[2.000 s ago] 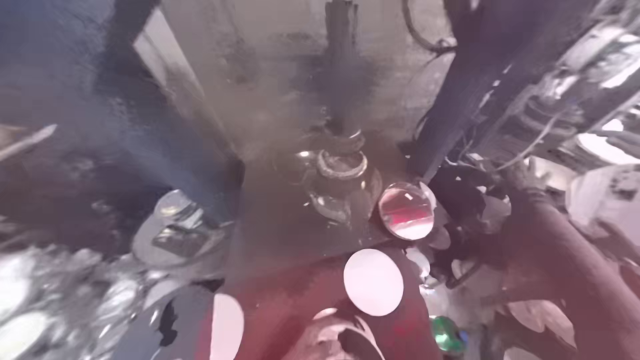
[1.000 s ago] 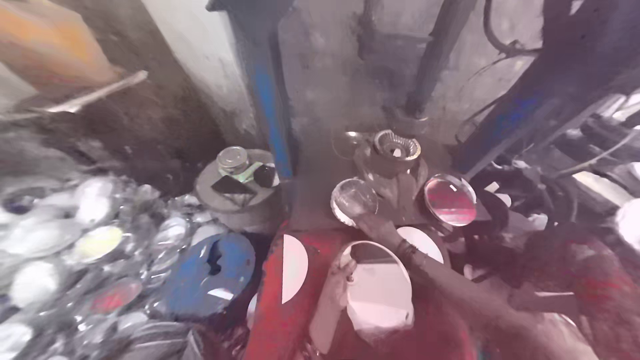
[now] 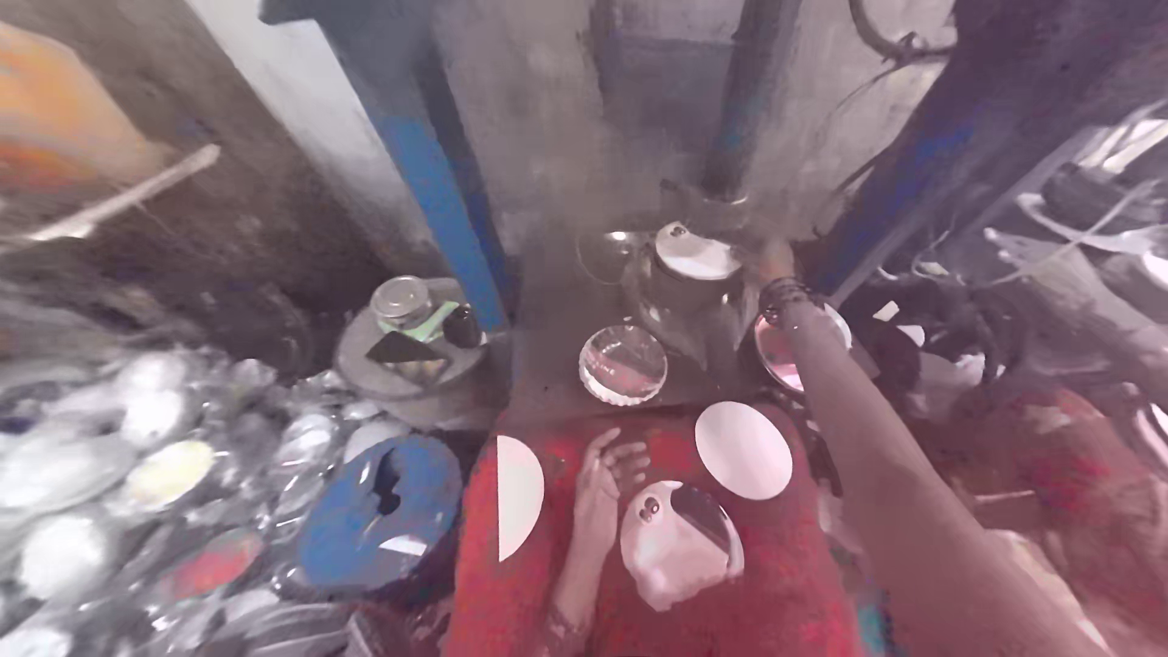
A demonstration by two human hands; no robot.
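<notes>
My left hand [image 3: 610, 470] hovers palm inward, fingers apart and holding nothing, over a red surface [image 3: 584, 584]. To its right lies a shiny round metal piece [image 3: 671, 547] with a ragged lower edge; farther right is a plain pale disc [image 3: 744, 451], and a half-round pale piece [image 3: 520, 497] lies to the left. My right hand [image 3: 776, 260], blurred, reaches to the right side of a round metal die [image 3: 689, 301]. A pale cut piece with small holes [image 3: 698, 254] lies on the die's top. In front of it sits a shallow fluted metal dish [image 3: 623, 365].
Blue machine uprights [image 3: 438, 182] flank the die. A round stand [image 3: 411, 392] at left holds a lidded jar [image 3: 401, 299]. Below it is a blue dished piece [image 3: 379, 511] beside heaped shiny metal pieces [image 3: 164, 474]. A reddish round piece [image 3: 776, 351] lies partly behind my right arm.
My right hand has moved from the fluted dish to the die's right side. The pale cut piece now lies on the die. My left hand is now apart from the round piece it was touching.
</notes>
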